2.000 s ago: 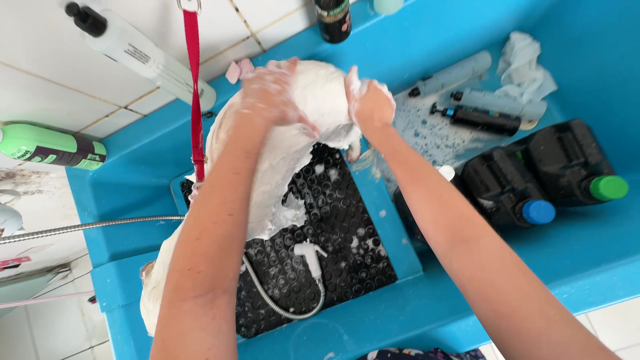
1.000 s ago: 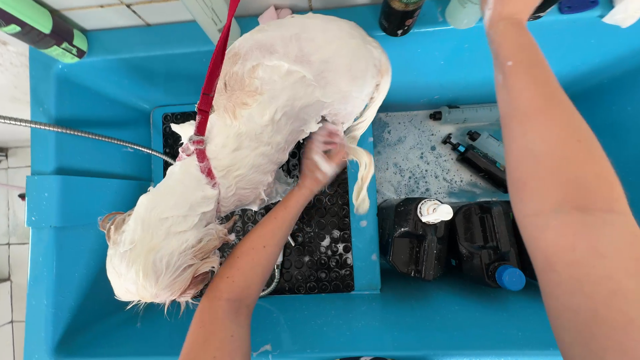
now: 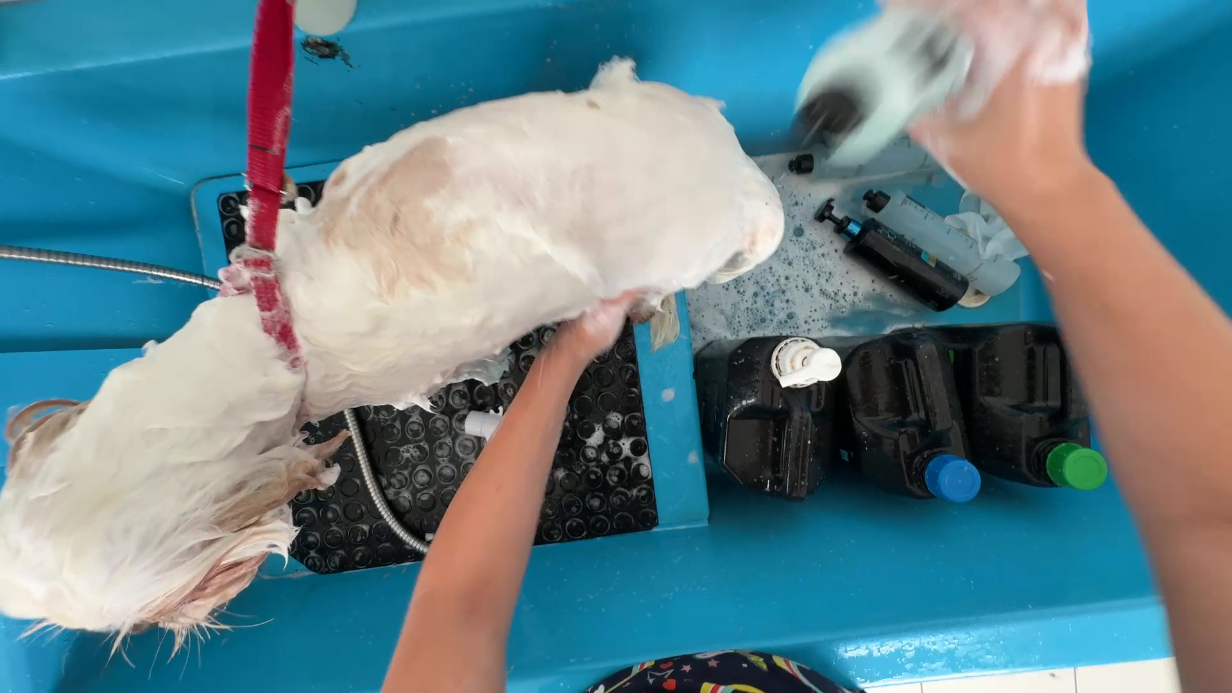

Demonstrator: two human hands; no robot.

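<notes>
A wet dog [image 3: 539,192] covered in white lather stands in a blue tub, its head at the lower left. Around its neck runs a red strap [image 3: 269,125] that goes up out of view. My left hand [image 3: 602,322] touches the dog's underside near the hind leg; its fingers are partly hidden by the fur. Over the tub's right part, my right hand [image 3: 1011,87] is closed on a pale, translucent bottle [image 3: 885,77] with a dark cap, tilted and blurred by motion. A black rubber mat [image 3: 597,462] lies under the dog.
Black jugs [image 3: 780,423] with white, blue and green tops stand at the right. Behind them, a black pump bottle [image 3: 905,265] and clear bottles [image 3: 929,226] lie in suds. A metal shower hose [image 3: 375,481] and a white sprayer head [image 3: 481,423] rest on the mat.
Two seconds ago both hands were on the dog's lathered back. My right hand has since left it and now holds the pale bottle. The view has shifted.
</notes>
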